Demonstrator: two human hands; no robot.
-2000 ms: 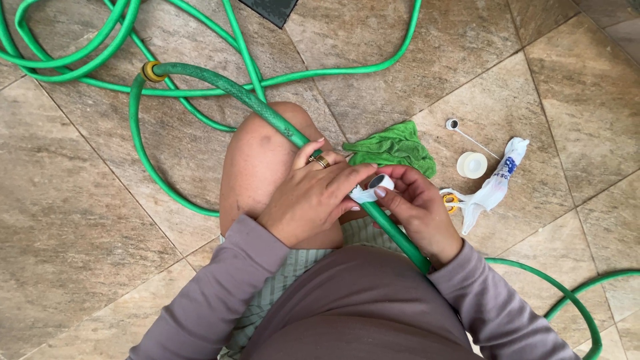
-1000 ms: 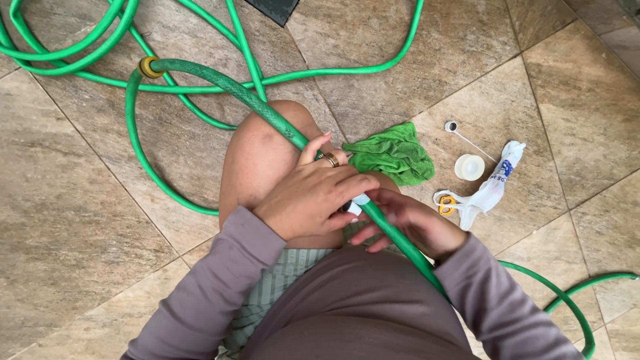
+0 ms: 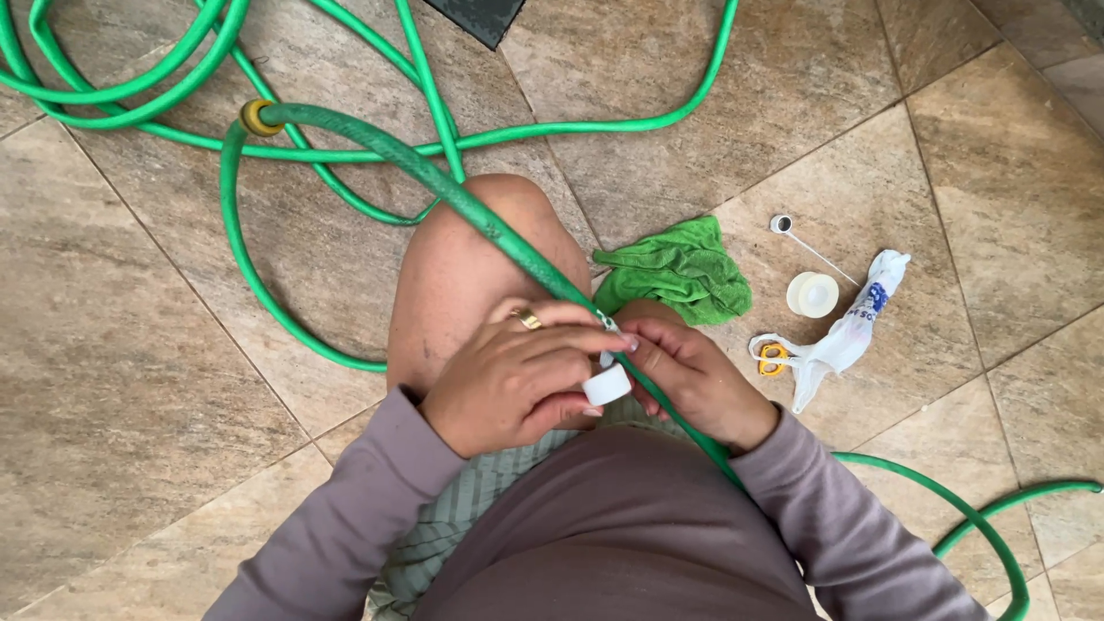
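Note:
A green garden hose (image 3: 517, 244) runs slantwise over the bare knee and between both hands. My left hand (image 3: 526, 371), with a gold-coloured ring, has a small roll of white tape (image 3: 607, 385) at its thumb and fingers, just below the hose. Its index fingertip touches the hose beside a short white wrapping (image 3: 609, 324). My right hand (image 3: 690, 375) pinches the hose at that wrapping with thumb and fingers; part of its grip lies hidden behind the hose. Farther up, a yellow hose fitting (image 3: 260, 117) sits at the bend.
On the tiled floor lie a green cloth (image 3: 677, 274), a roll of translucent tape (image 3: 812, 295), a small white spool (image 3: 781, 224) with a strip trailing off, a twisted white plastic bag (image 3: 854, 332) and a yellow ring-shaped item (image 3: 773, 359). Hose coils (image 3: 129, 90) spread at upper left.
The white tape roll, over the hose two seconds ago, now hangs below it at my left hand. My right hand has closed on the hose from a looser pose one second ago.

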